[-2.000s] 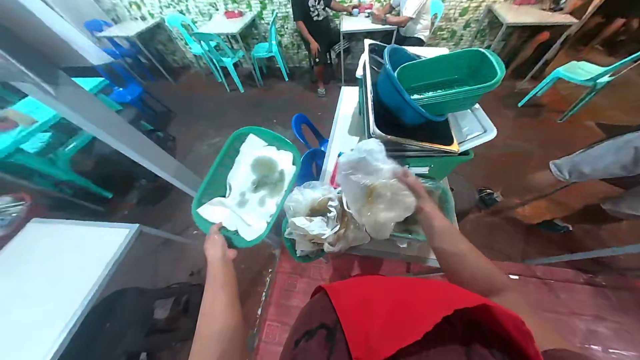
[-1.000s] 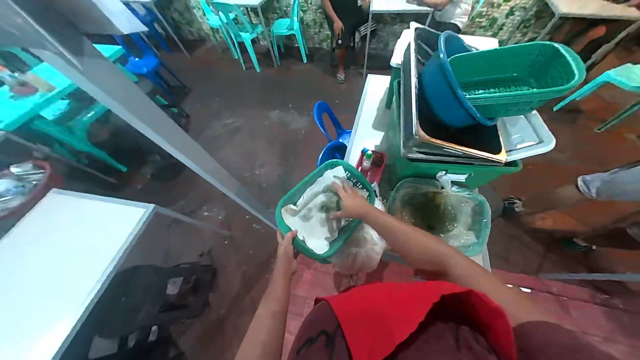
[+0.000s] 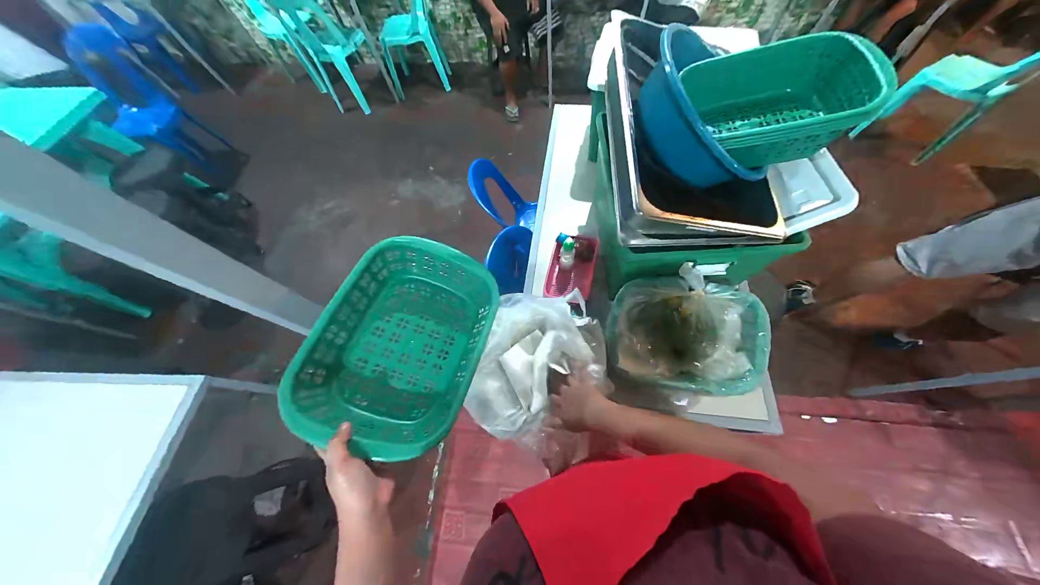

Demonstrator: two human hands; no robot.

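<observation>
My left hand (image 3: 355,475) grips the near rim of a green perforated plastic basket (image 3: 398,341), which is tilted and has nothing in it. My right hand (image 3: 578,402) is at the side of a clear plastic bag (image 3: 508,390) holding crumpled white paper or cloth (image 3: 528,361); its fingertips are partly hidden, so its hold cannot be made out. Right of that bag, a green tub (image 3: 760,341) lined with clear plastic holds dark greenish matter (image 3: 678,329). A small red tray (image 3: 561,280) with a small bottle (image 3: 567,253) lies just beyond the bag.
A stack with a blue basin (image 3: 674,122), green baskets (image 3: 800,89) and metal trays (image 3: 630,162) stands on the white table (image 3: 565,171). Blue chairs (image 3: 491,191) are beside it. A grey post (image 3: 162,236) slants across the left, above another white table (image 3: 89,455). People are nearby.
The white cloth or paper that lay in the green basket is out of it. My right hand has moved from inside the basket to the plastic bag; the basket stays in my left hand.
</observation>
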